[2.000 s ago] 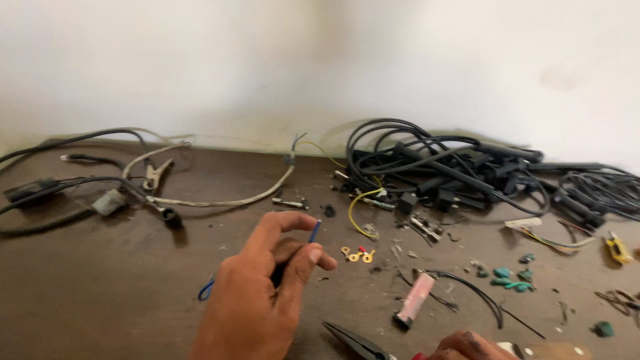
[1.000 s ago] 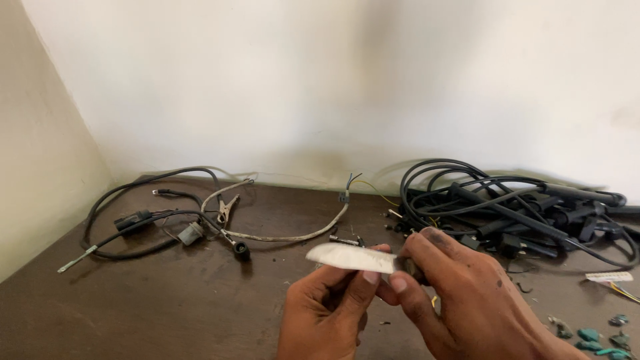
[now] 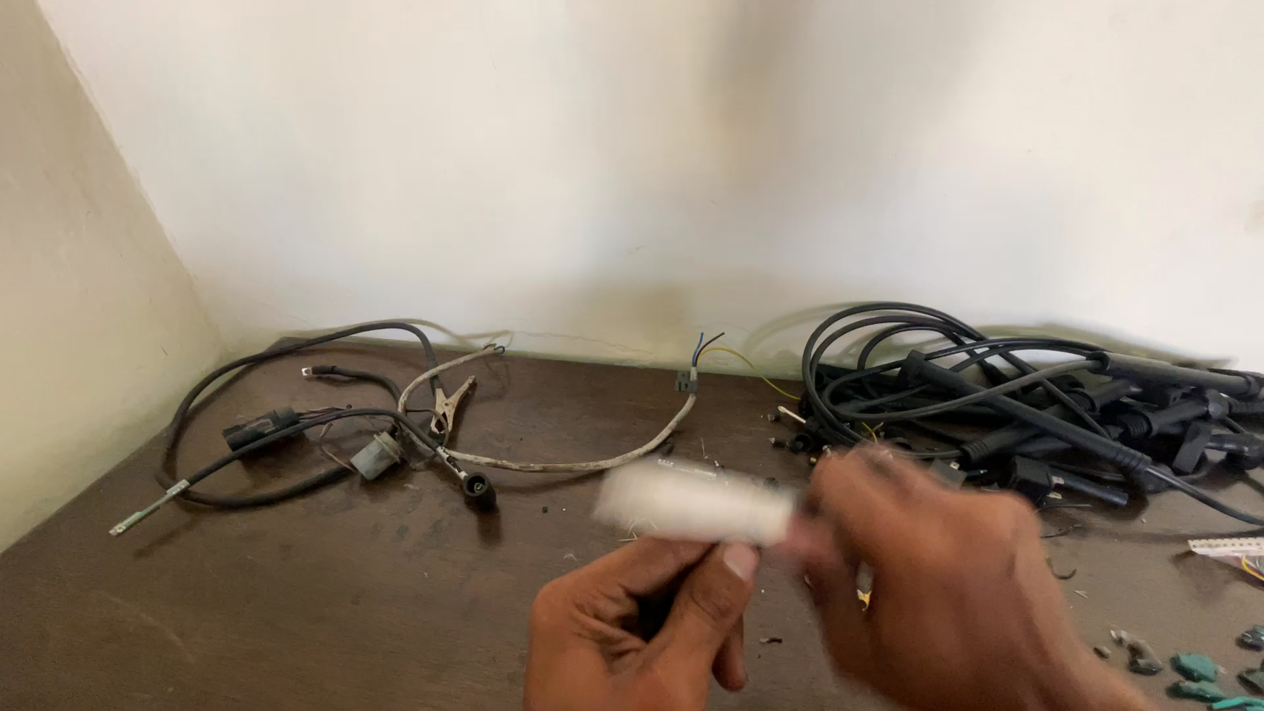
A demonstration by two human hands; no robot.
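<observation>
My right hand (image 3: 938, 563), blurred by motion, is closed around the reddish end of a pale, blade-shaped tool (image 3: 701, 504). The tool points left, above the thumb and fingertips of my left hand (image 3: 652, 622). That left hand has its thumb and forefinger pinched together; whatever may lie between them is hidden. Behind the hands, a grey cable (image 3: 563, 466) with bared wire ends curves across the brown tabletop (image 3: 247, 602). Blur hides whether the tool touches the left hand.
At the left lie black cables (image 3: 197, 395) with a metal clip (image 3: 449, 410), a grey connector (image 3: 376, 455) and a black round connector (image 3: 479, 491). A tangle of black cables with connectors (image 3: 1037, 405) lies at the right, near the wall. Green scraps (image 3: 1195, 667) sit front right.
Two seconds ago my left hand held a blue wire and my right hand was low at the front edge. Since then my right hand has risen with the pale tool. The view has shifted left and up.
</observation>
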